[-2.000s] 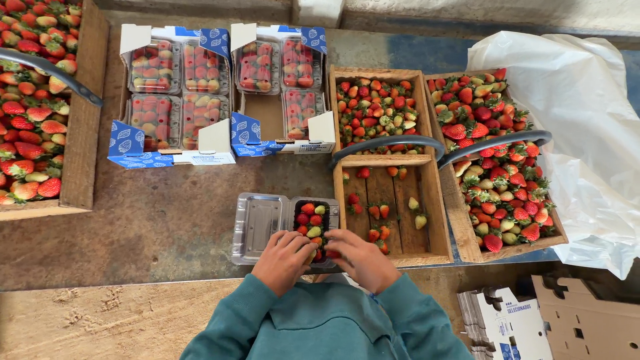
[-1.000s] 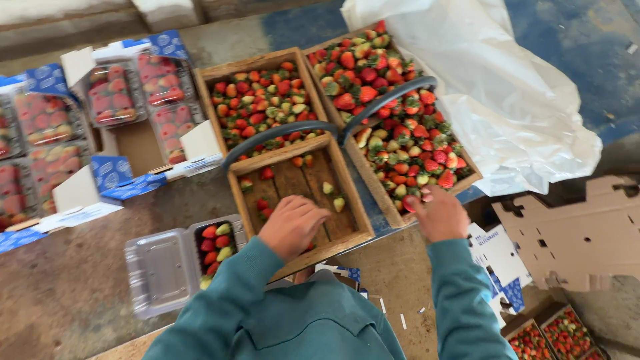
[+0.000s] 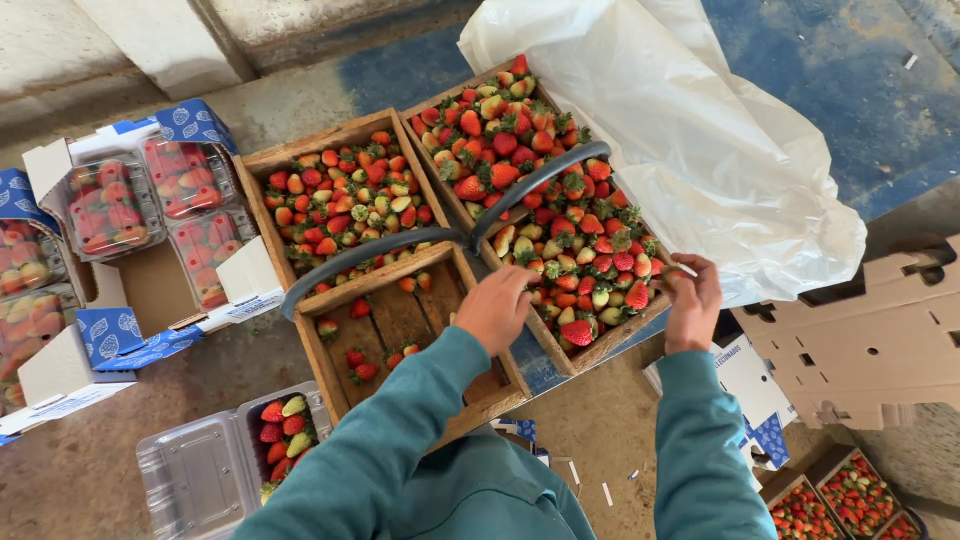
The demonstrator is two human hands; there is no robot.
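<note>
Over the left edge of the right wooden crate (image 3: 566,360) reaches my left hand (image 3: 496,309), its fingertips at the strawberries; whether it grips one is unclear. My right hand (image 3: 691,304) pinches a strawberry (image 3: 675,277) at that crate's right edge. Strawberries, red and pale green, fill this crate. Left of it is a divided wooden crate (image 3: 311,375) with a dark handle; its far part is full, its near part holds scattered strawberries. An open clear plastic clamshell (image 3: 196,472), partly hidden by my left sleeve, has strawberries (image 3: 289,435) in one half.
Blue and white cardboard trays (image 3: 112,334) with filled clamshells stand at the left. A white plastic sheet (image 3: 675,142) lies beyond the right crate. Flat cardboard blanks (image 3: 862,337) are at the right, and more strawberry crates (image 3: 799,510) stand low at the lower right.
My left hand has moved from the near part of the divided crate to the right crate. My right hand has risen along the right crate's edge. Both hands were at the clamshell earlier. The view has shifted right.
</note>
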